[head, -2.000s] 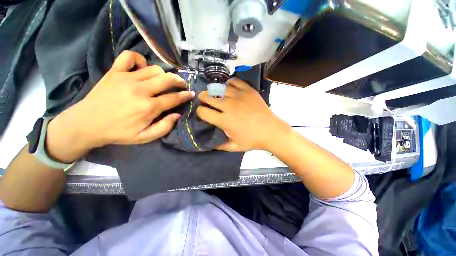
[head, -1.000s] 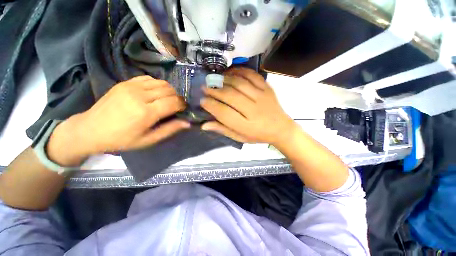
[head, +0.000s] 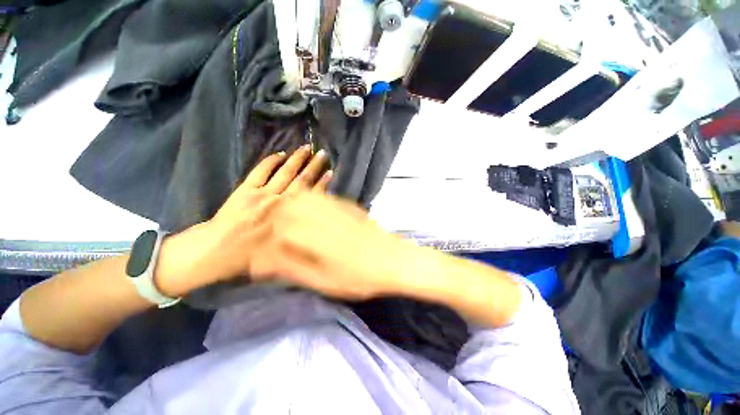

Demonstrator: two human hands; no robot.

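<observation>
The charcoal-black garment panel [head: 195,154] lies in folds on the white machine table and passes under the sewing machine head [head: 349,40]. A yellow dashed topstitched seam [head: 236,61] runs down its left part. My left hand [head: 272,190] lies on the cloth just in front of the needle area, fingers pointing to the machine. My right hand [head: 324,243] is blurred and crosses over my left hand near the table's front edge. Its fingers are hard to make out. The coil and its pale cap [head: 353,104] show right of the needle area.
A black strip bundle [head: 527,188] lies beside the control box [head: 595,198] at the right. A ruler strip [head: 65,259] runs along the table's front edge. Dark cloth [head: 617,284] hangs at the lower right, beside a blue sleeve or cloth [head: 698,312].
My right hand has left the needle area and moved left and down, over my left hand. The cloth is now spread wider. The view has shifted, showing more at the right.
</observation>
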